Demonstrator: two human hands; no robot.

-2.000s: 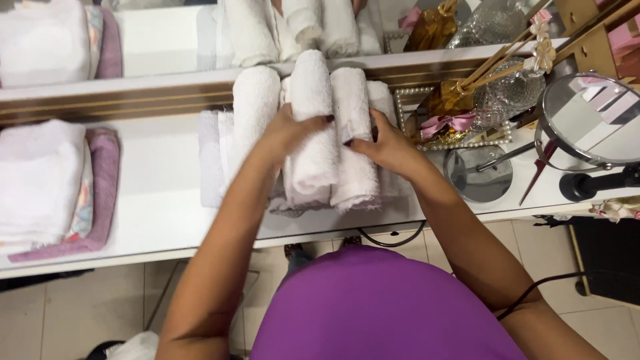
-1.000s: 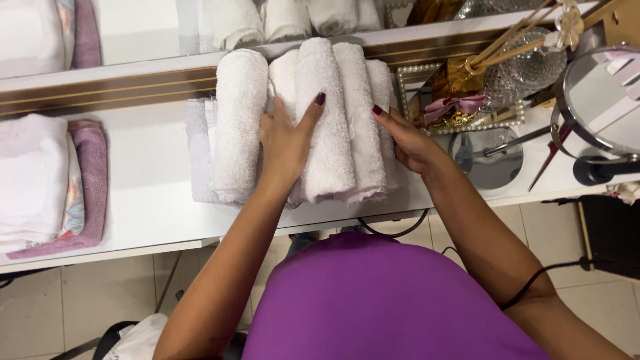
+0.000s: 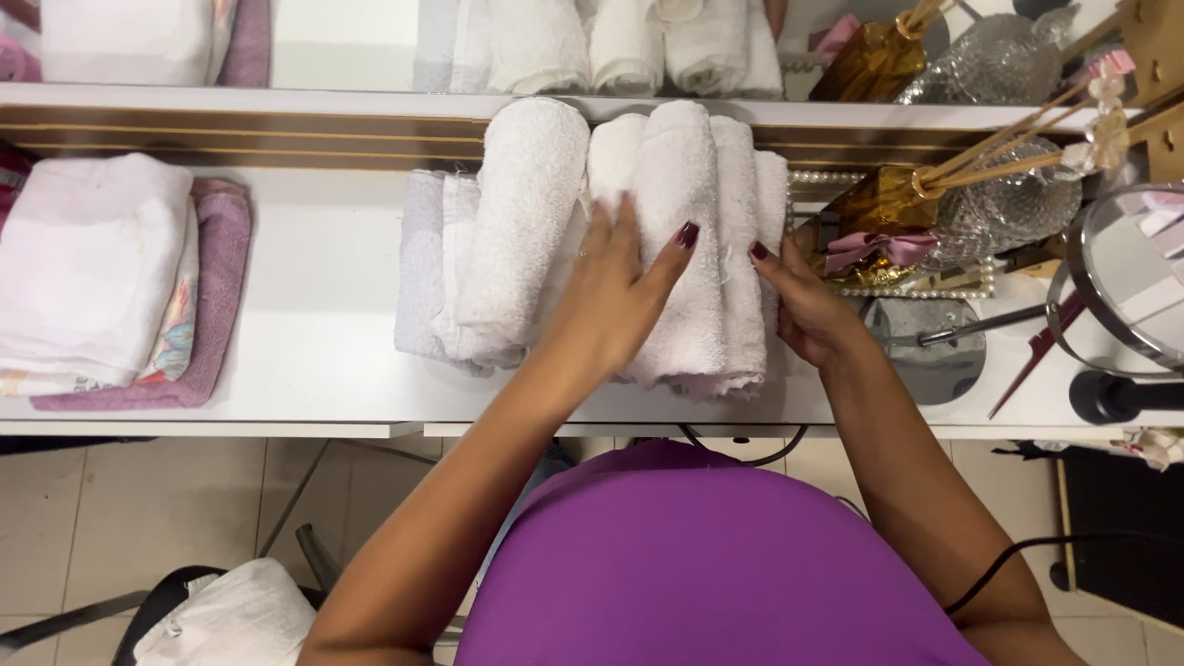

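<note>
Several rolled white towels lie side by side and stacked on the white counter, their ends toward the mirror. My left hand (image 3: 615,287) rests with spread fingers between a thick rolled towel (image 3: 527,213) and another rolled towel (image 3: 683,231) on top, its thumb against the latter. At the right side of the pile, my right hand (image 3: 809,301) has its thumb near the outer rolls, with the other fingers partly hidden beside them. Neither hand is closed around a roll. Flatter greyish-white towels (image 3: 425,268) lie at the pile's left.
Folded white cloths (image 3: 92,268) lie over a mauve towel (image 3: 222,277) at the left. Right of the rolls stand an amber reed diffuser (image 3: 883,208) on a pearl-edged tray (image 3: 980,277), a glass vessel (image 3: 1017,194), a round mirror (image 3: 1128,277) and a dark red comb (image 3: 1036,356).
Both hands have stayed at the rolls. The top roll between them, higher and tilted two seconds ago, now lies lower among the others. My left hand's fingers have shifted to its left side.
</note>
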